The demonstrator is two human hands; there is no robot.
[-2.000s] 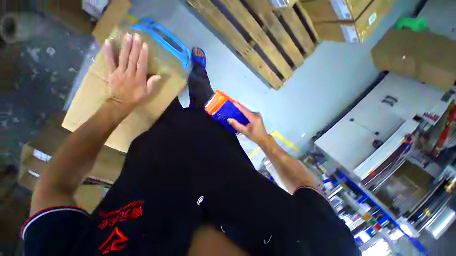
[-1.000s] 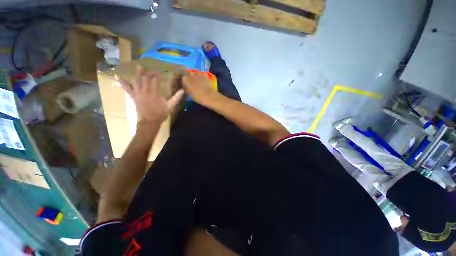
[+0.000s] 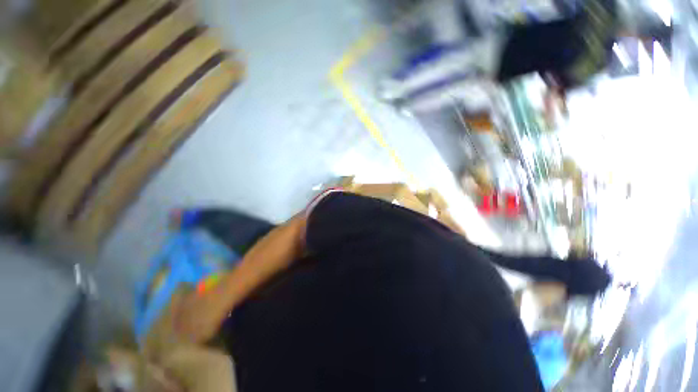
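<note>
The whole view is strongly blurred. A brown carton (image 3: pixel 200 369) shows at the bottom left, cut off by the lower edge, at the light blue stool (image 3: pixel 172 260). My right hand (image 3: pixel 191 312) is low over the carton, its fingers smeared. A small orange patch of the tape gun (image 3: pixel 207 284) shows against this hand; the rest of the tool is hidden. My left hand cannot be made out.
A wooden pallet (image 3: pixel 145 126) lies at the upper left. A yellow floor line (image 3: pixel 367 122) runs at upper centre. Another person in dark clothing (image 3: pixel 539 47) is at the upper right. Blurred shelves and bright glare fill the right side.
The view has swung round, so the carton and stool now lie at the lower left and the pallet at the upper left. My left hand has dropped out of clear sight.
</note>
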